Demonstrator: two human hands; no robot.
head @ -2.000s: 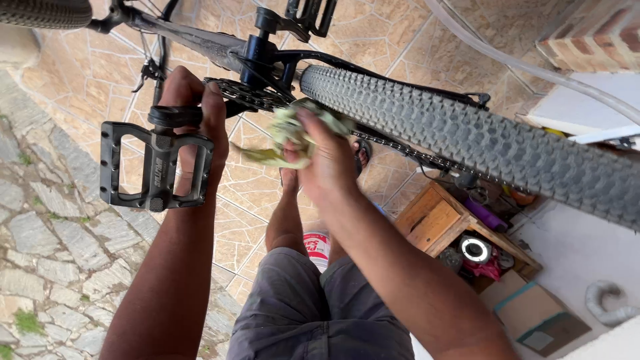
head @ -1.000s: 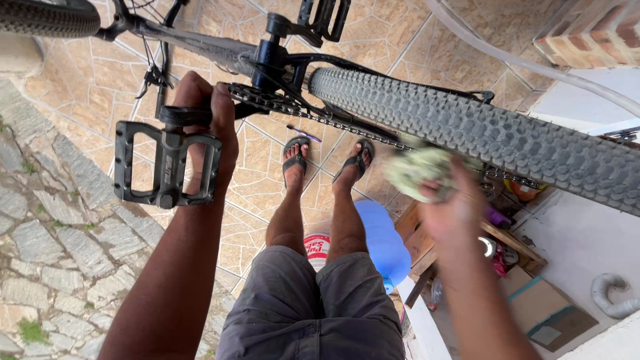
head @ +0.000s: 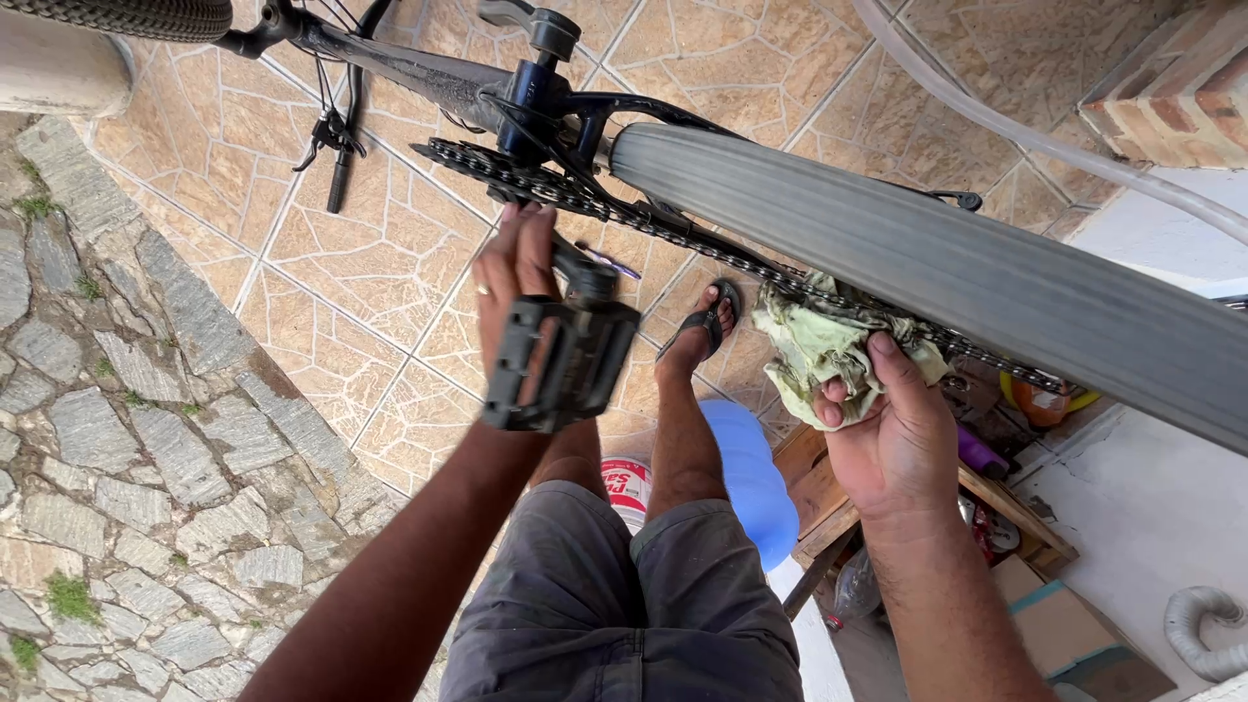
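An upside-down-looking view down onto a bicycle shows its chain (head: 673, 229) running from the chainring (head: 507, 175) along the rear tire (head: 877, 224), whose tread is blurred. My right hand (head: 892, 429) holds a stained pale green rag (head: 829, 341) around part of the chain. Behind the near pedal (head: 561, 366), my left hand (head: 517, 258) has its fingers up at the crank arm (head: 575, 258), just below the chainring; the pedal hides part of that hand and wrist, so its grip is unclear.
A blue plastic container (head: 746, 478) and a red-and-white bucket (head: 627, 487) stand near my legs. At right are a wooden crate (head: 819, 497), a cardboard box (head: 1082, 624) and a brick ledge (head: 1180, 93). A clear hose (head: 1024, 146) crosses the upper right.
My right hand and the rag have moved from near the chainring out along the chain. The pedal has shifted and turned, and the rear tire's tread, distinct before, is now blurred.
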